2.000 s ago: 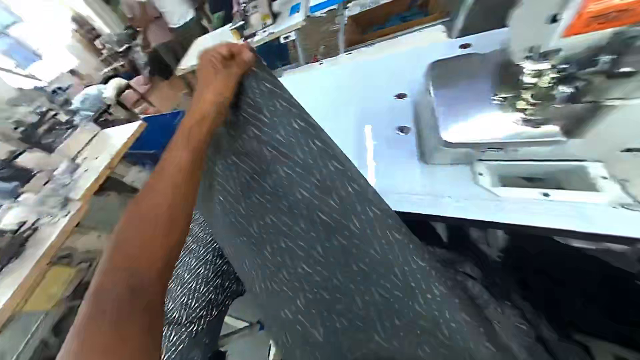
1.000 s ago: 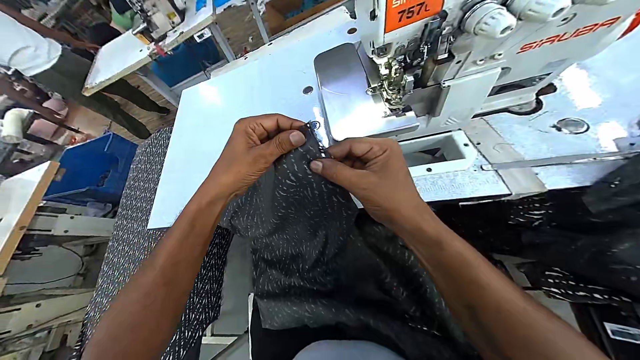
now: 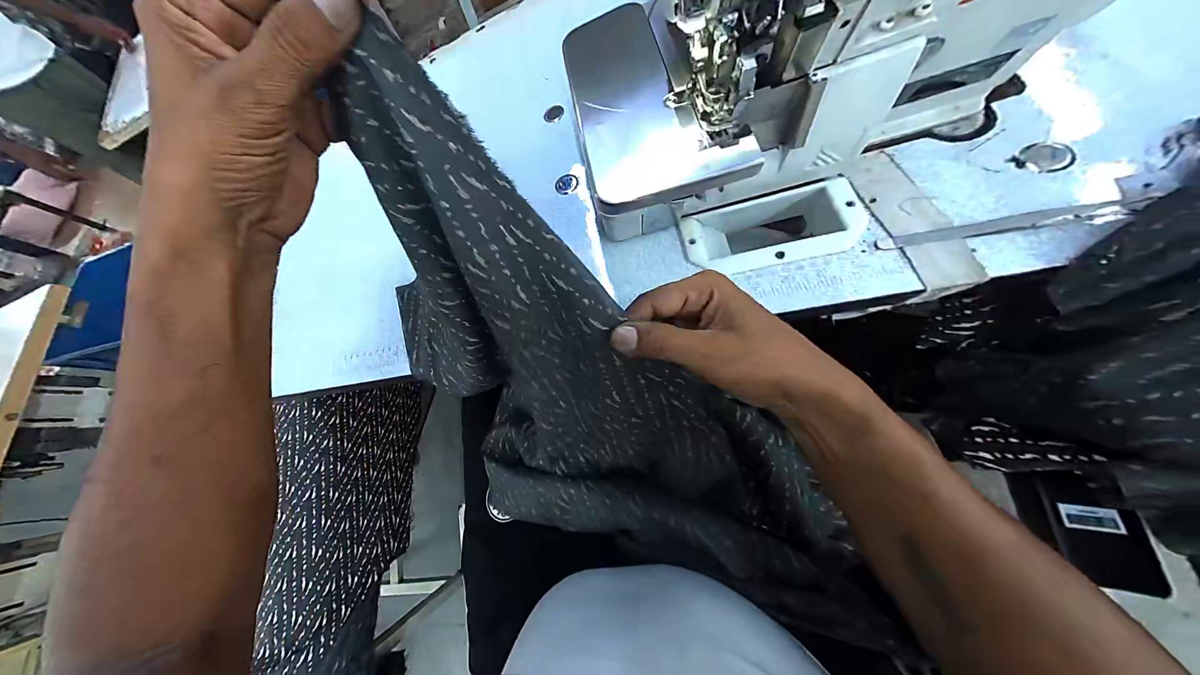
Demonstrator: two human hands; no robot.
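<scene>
A dark grey fabric with white flecks (image 3: 534, 309) is stretched between my hands and drapes down over my lap. My left hand (image 3: 253, 103), raised at the upper left, grips its top end. Lower and near the table's front edge, my right hand (image 3: 722, 342) pinches the fabric's right edge between thumb and finger. Behind the fabric, at the upper right, stands an industrial sewing machine (image 3: 862, 84) with a shiny metal plate (image 3: 623, 103) beside its needle area. The fabric does not lie under the needle area.
The white machine table (image 3: 328, 281) has an open rectangular slot (image 3: 783, 225) near its front edge. Herringbone-patterned fabric (image 3: 337, 497) hangs at the lower left. More dark flecked fabric (image 3: 1106, 347) is heaped at the right. A blue bin (image 3: 94, 305) stands at the far left.
One second ago my hands were close together at the fabric's edge by the metal plate. Now they are far apart, my left hand up and to the left, with the fabric pulled out between them.
</scene>
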